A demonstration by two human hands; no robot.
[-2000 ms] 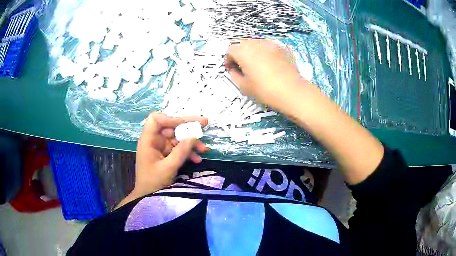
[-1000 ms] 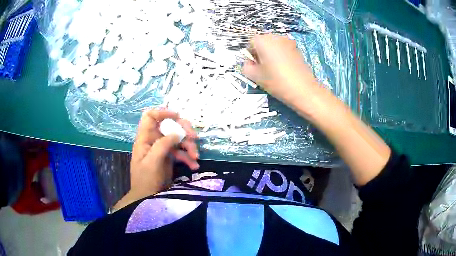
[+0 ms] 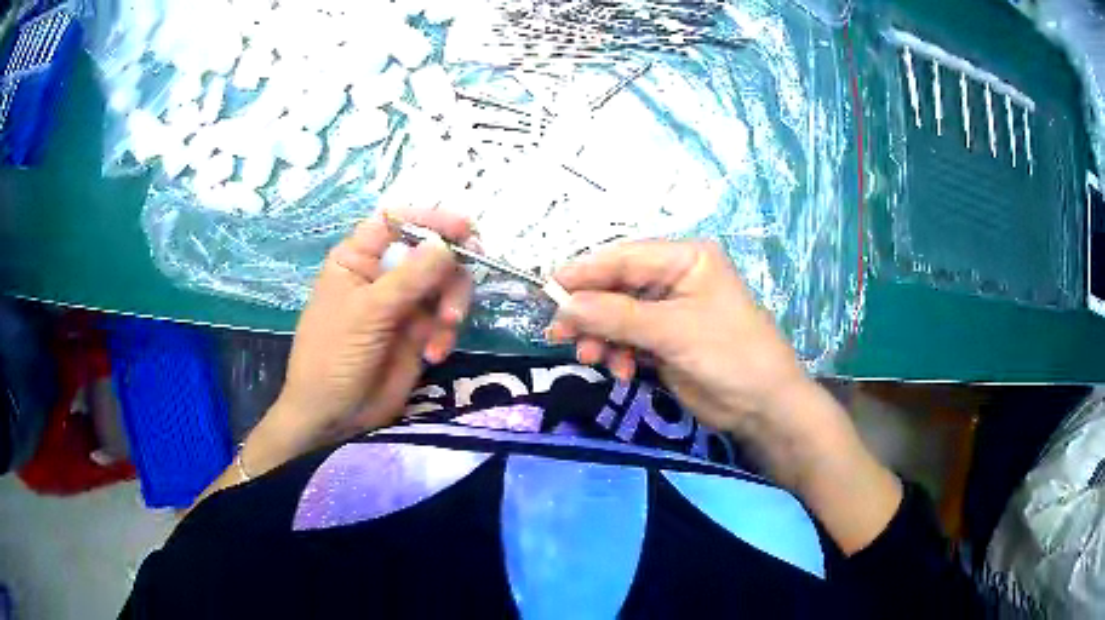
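Observation:
My left hand (image 3: 394,285) pinches a white plastic head (image 3: 396,256), mostly covered by the fingers, and one end of a thin metal shaft (image 3: 499,263). The shaft slants between my two hands. My right hand (image 3: 654,309) pinches a short white sleeve (image 3: 557,292) at the shaft's other end. Whether the shaft sits inside the sleeve or only touches it cannot be told. Loose white sleeves (image 3: 521,182) lie beyond my hands, with loose white heads (image 3: 261,109) to the left and dark metal shafts (image 3: 594,30) at the back.
The loose parts lie on a crinkled clear plastic bag (image 3: 230,248). At right a clear tray (image 3: 994,236) holds a row of white assembled pieces (image 3: 966,103). A blue tray (image 3: 36,91) is at far left on the green bench (image 3: 73,242). A blue basket (image 3: 164,412) is below the bench edge.
My right hand has come back from the pile towards my left hand, and the shaft and white sleeve now show between them. My left hand still holds the white head. The view has shifted slightly.

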